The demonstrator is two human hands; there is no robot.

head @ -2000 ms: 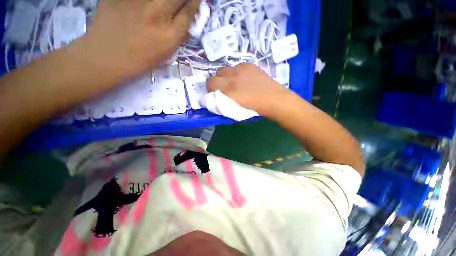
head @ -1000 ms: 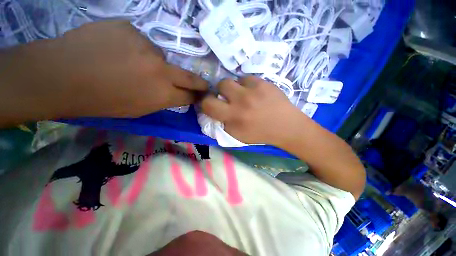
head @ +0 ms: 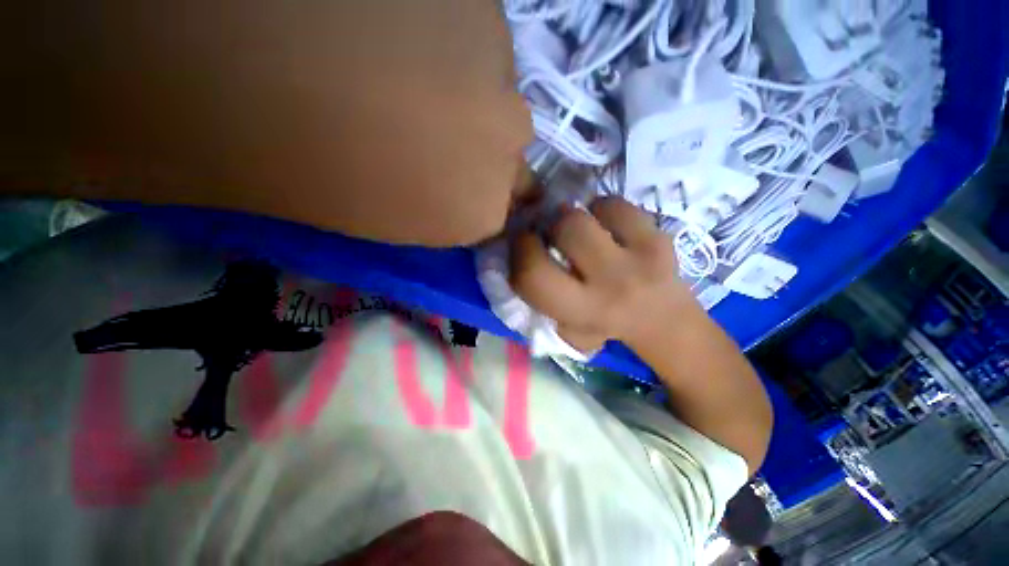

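My right hand (head: 603,265) holds a crumpled white cloth (head: 515,299) under its fingers and palm, at the near wall of a blue tote (head: 409,271). My left hand (head: 443,144) is large and close to the camera at the upper left. Its fingertips meet my right fingers, and what they hold is hidden. White power adapters, one with a printed label (head: 677,138) and metal pins, lie in the tote just beyond my right hand. Coiled white cables (head: 570,105) lie among them.
The tote's blue right wall (head: 885,238) runs diagonally. Another adapter (head: 759,275) lies near it. More blue totes (head: 797,464) and blurred workstations stand at the right. My shirt fills the lower part of the view.
The view has tilted and moved closer. Both hands and the adapters now show further right, and my left hand looks larger. The cloth is still in my right hand.
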